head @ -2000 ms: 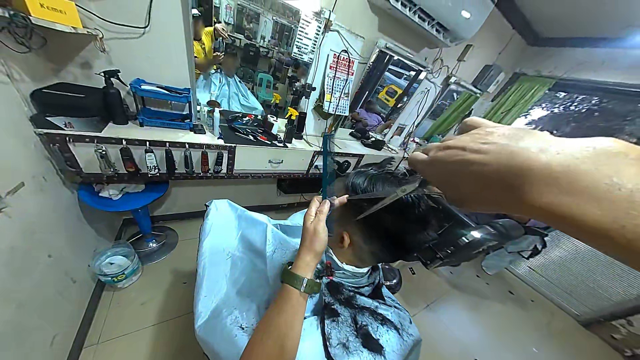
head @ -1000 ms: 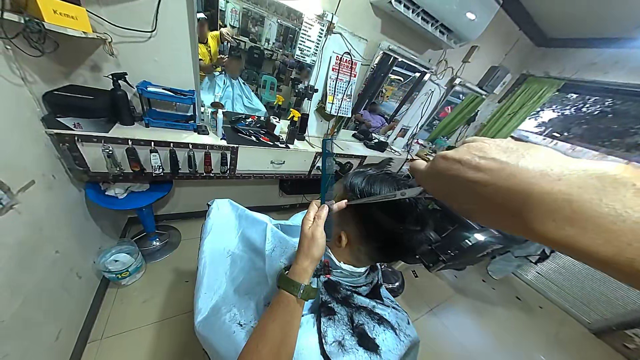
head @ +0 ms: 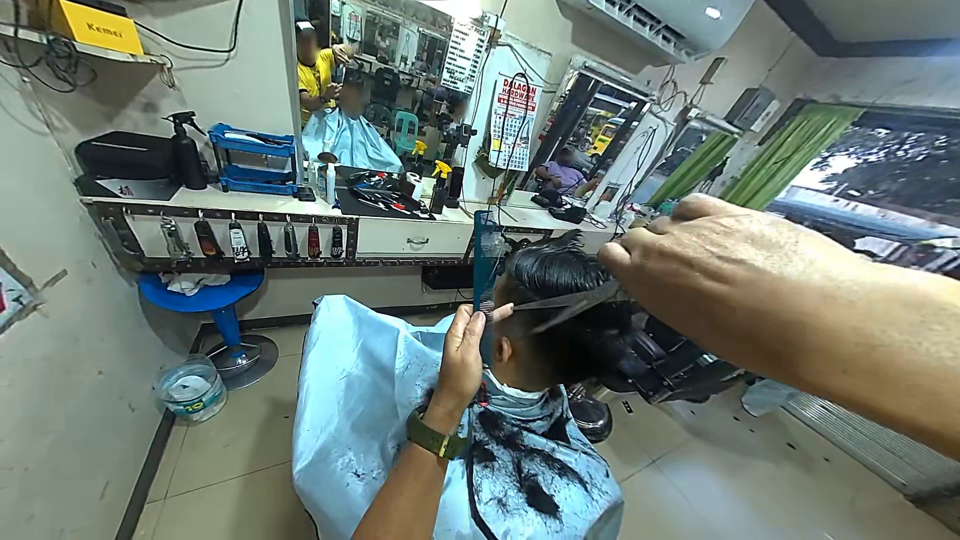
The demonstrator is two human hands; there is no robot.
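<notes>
A seated person's head [head: 555, 300] with dark hair is at the centre, above a light blue barber cape [head: 360, 405] strewn with cut hair. My left hand [head: 463, 352], with a green watch on its wrist, grips a blue comb [head: 484, 262] held upright beside the head; one fingertip points toward the scissor blades. From the right, my right hand [head: 675, 255] reaches over the head, closed on haircutting scissors [head: 574, 304]. Their blades are parted and point left across the side of the hair. The scissors' handles are hidden by the hand.
Behind is a counter [head: 442, 217] with spray bottles, a blue tray rack [head: 255, 161] and tools; clippers hang along its front. A blue stool [head: 202, 292] and a clear plastic tub [head: 191, 390] stand at left. A black chair headrest [head: 675, 360] is behind the head.
The scissor blades, parted two seconds ago, looked nearly closed one second ago and are parted again. Both hands stay close to the head, with the comb still upright.
</notes>
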